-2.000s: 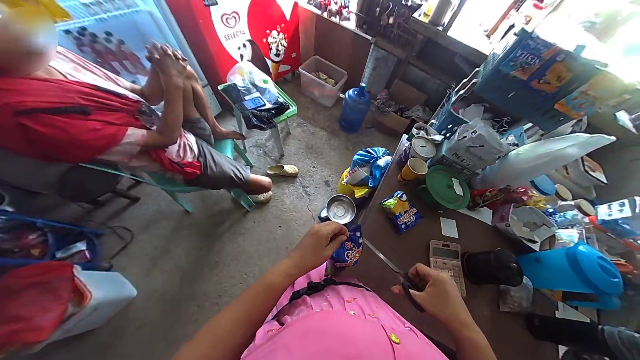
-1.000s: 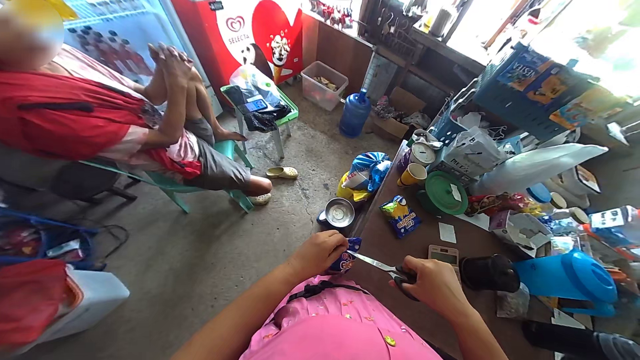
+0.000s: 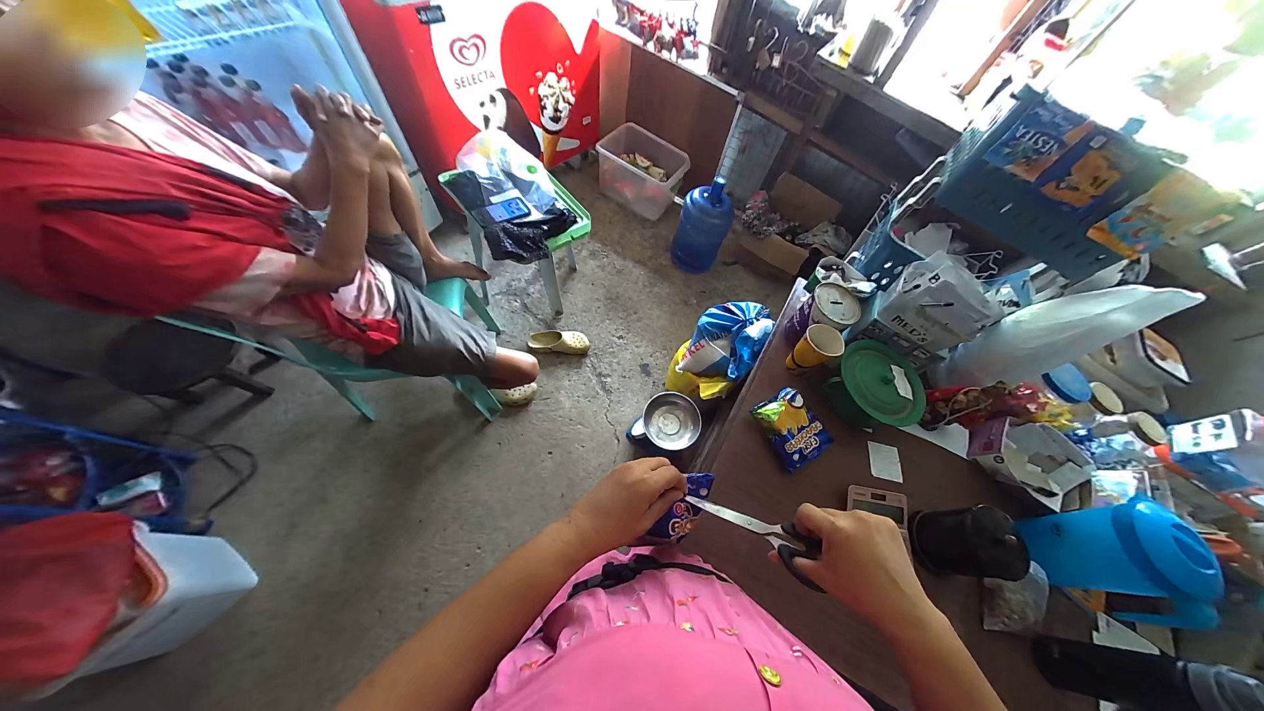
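Observation:
My left hand (image 3: 632, 499) grips the top of a blue snack packet (image 3: 677, 518) near the table's edge. A pair of scissors with black handles (image 3: 746, 520) is in my right hand (image 3: 854, 553), its blade tips touching the packet beside my left fingers. Whether the blades have cut the foil cannot be made out. Another blue and yellow packet (image 3: 792, 429) lies on the brown table (image 3: 839, 632) beyond my hands. A metal bowl or pan (image 3: 671, 422) is just past my left hand, left of the table edge.
A green round lid (image 3: 882, 383), a yellow cup (image 3: 816, 348), a pink calculator (image 3: 877, 502), a black container (image 3: 970, 542) and a blue pitcher (image 3: 1121, 553) stand or lie on the table. A seated person (image 3: 326, 247) is at the left. A blue water jug (image 3: 702, 227) stands on the floor.
Two seconds ago the scissors were away from the packet; by one second ago my right hand had brought the blades to it, where they remain. The seated person stays in the same pose.

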